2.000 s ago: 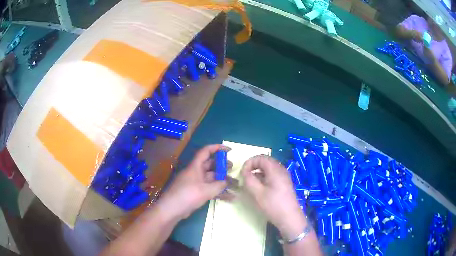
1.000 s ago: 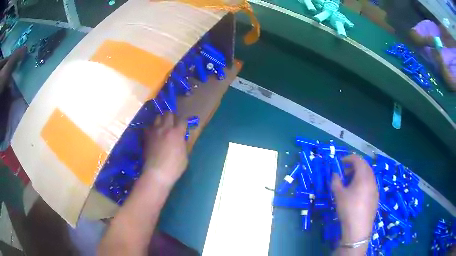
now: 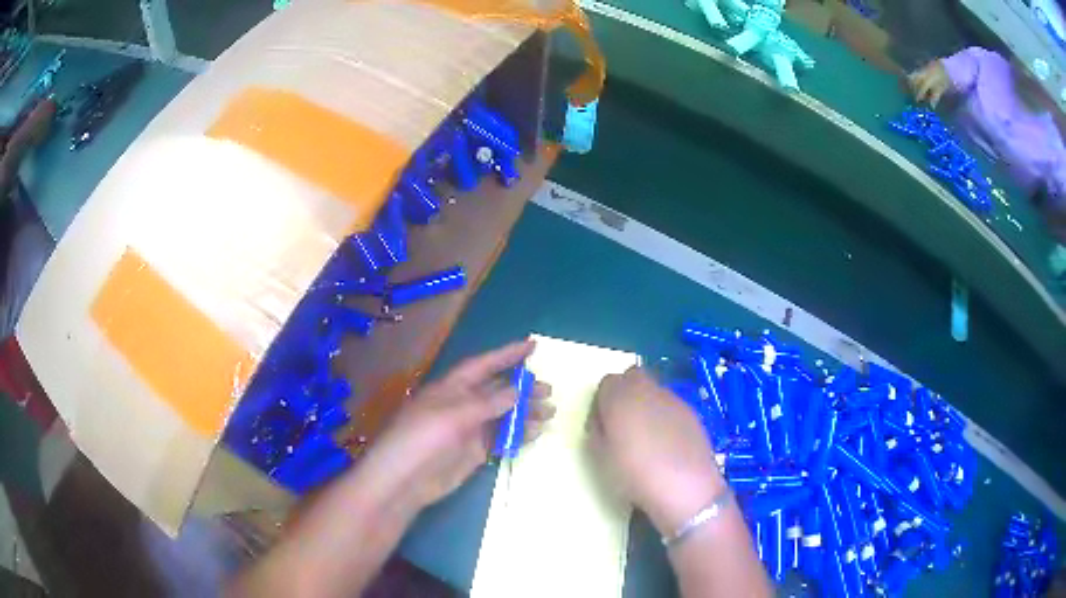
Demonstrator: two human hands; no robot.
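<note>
My left hand (image 3: 450, 426) holds one shiny blue cylinder (image 3: 514, 411) over the left edge of a pale yellow sheet (image 3: 549, 526) lying on the green bench. My right hand (image 3: 649, 438) is over the right side of the sheet with its fingers bent down at it; its fingertips are partly hidden, so I cannot tell if it holds anything. A cardboard carton (image 3: 175, 199) lies tipped at left, open toward me, with many blue cylinders inside. A heap of blue cylinders (image 3: 818, 456), many with small white spots, lies at right.
A pale metal rail (image 3: 701, 271) runs along the bench's far side. Beyond it is a raised green line with teal parts (image 3: 760, 35), more blue cylinders (image 3: 953, 158) and a person's lilac sleeve (image 3: 1005, 111). Orange tape (image 3: 585, 53) hangs at the carton's upper corner. A small blue pile (image 3: 1026, 555) lies far right.
My left hand has come out of the carton with a cylinder and is over the sheet. My right hand has moved left from the heap to the sheet.
</note>
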